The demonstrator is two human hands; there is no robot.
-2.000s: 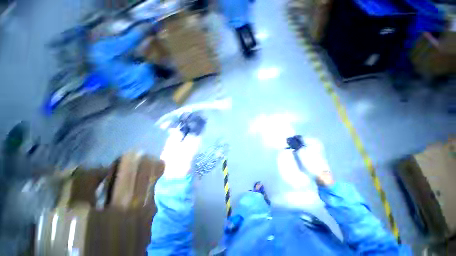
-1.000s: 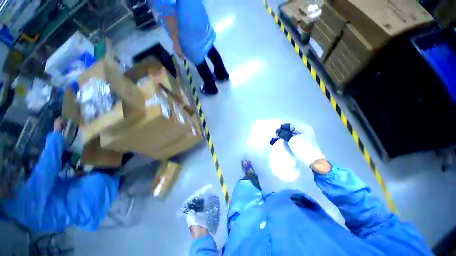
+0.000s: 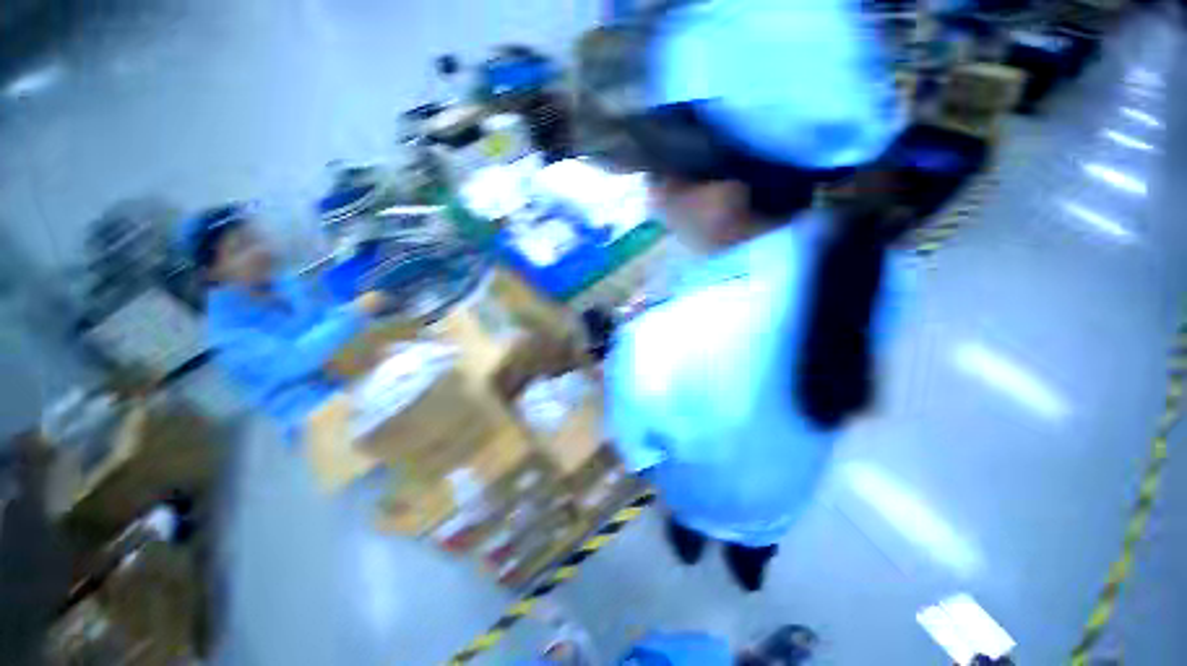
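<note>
The picture is blurred. At the bottom edge, a small pale blurred shape (image 3: 562, 644) may be my left hand; what it holds cannot be told. A dark blurred shape (image 3: 788, 645) at the bottom edge may be my right hand's dark glove patches, but this is unclear. My blue clothing (image 3: 677, 651) shows between them. Open cardboard cartons (image 3: 436, 410) stand left of centre, with whitish bags or wrapping (image 3: 553, 397) in them.
A person in a blue coat and cap (image 3: 729, 351) stands close ahead. Another person in blue (image 3: 267, 325) is at the left behind cartons. A cluttered bench (image 3: 625, 267) lies beyond. Yellow-black floor tape (image 3: 560, 572) runs past the cartons. A white rectangle (image 3: 963, 628) shows at bottom right.
The view has swung up and left. The standing person now looks much nearer. The clear speckled bag and my gloved hands, plain before, are no longer clearly seen.
</note>
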